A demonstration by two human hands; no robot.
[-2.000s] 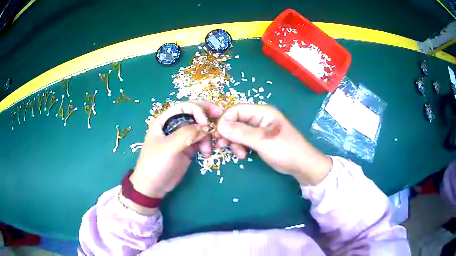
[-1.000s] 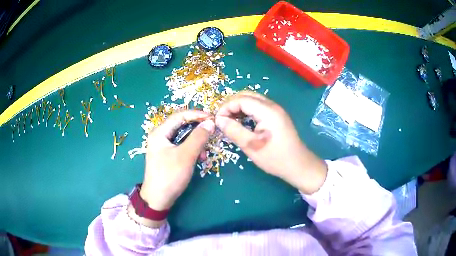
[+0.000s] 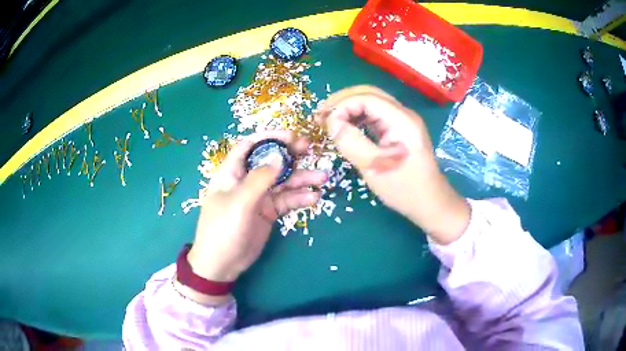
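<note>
My left hand [image 3: 237, 206] holds a round black-rimmed unit [image 3: 269, 162] between thumb and fingers, its blue-silver inside facing up. The thumb lies over its lower edge. My right hand [image 3: 395, 154] is to the right, fingers curled at the right side of a mixed heap [image 3: 274, 96] of orange flex strips and small white pieces. Something dark shows inside the curled right fingers; what it is, and whether the fingertips grip anything, cannot be told.
Two more round units [image 3: 221, 70] lie by the yellow stripe. Forked orange strips [image 3: 123, 158] lie at left. A red tray [image 3: 419, 51] holds white pieces. Right of the heap is a clear bag [image 3: 491, 140] with a white label. Small dark parts [image 3: 587, 82] lie at far right.
My hands were together at the fingertips and are now apart. The right hand has moved up and right. The unit in my left hand has turned from tilted to face up.
</note>
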